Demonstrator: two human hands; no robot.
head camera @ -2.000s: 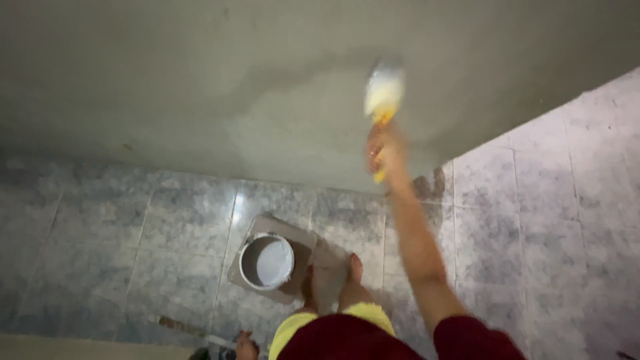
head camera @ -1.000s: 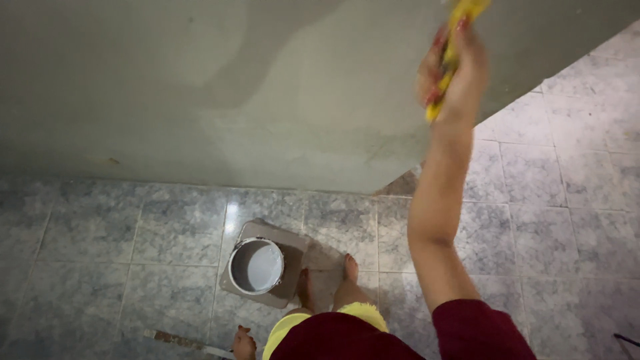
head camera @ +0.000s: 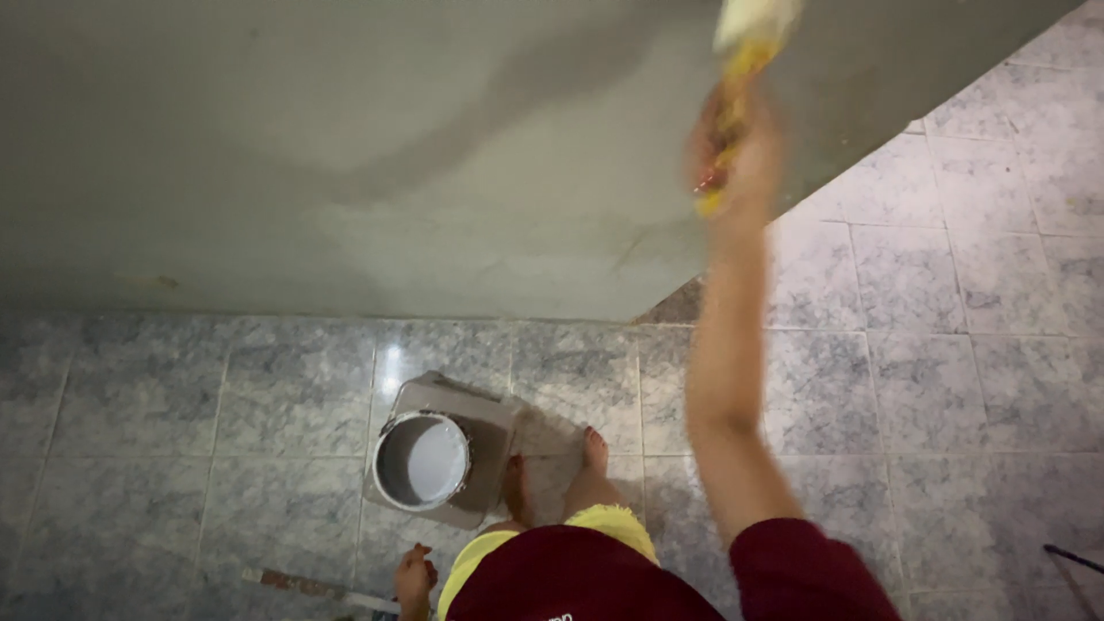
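Note:
My right hand [head camera: 737, 151], blurred, is closed around the yellow handle of a paintbrush [head camera: 759, 26] with pale bristles, held up in front of the grey-green wall [head camera: 414, 155]; the bristle tips are cut off by the top edge, and contact with the wall cannot be judged. Below left, an open bucket of light grey paint [head camera: 424, 461] sits on a grey square stand [head camera: 483, 440]. My left hand [head camera: 416, 576] hangs low beside the yellow shorts, fingers loosely bent, with nothing seen in it. Near it lies a long, narrow paint-stained strip [head camera: 302, 586].
Marbled blue-grey floor tiles [head camera: 293, 405] run along the wall's base and around its right end. My bare feet [head camera: 595, 448] stand just right of the bucket stand. A thin dark object [head camera: 1069, 556] shows at the far right edge.
The right hand with the brush has moved about over the wall: first up and to the right, then back down and left. The bucket has stayed on its stand.

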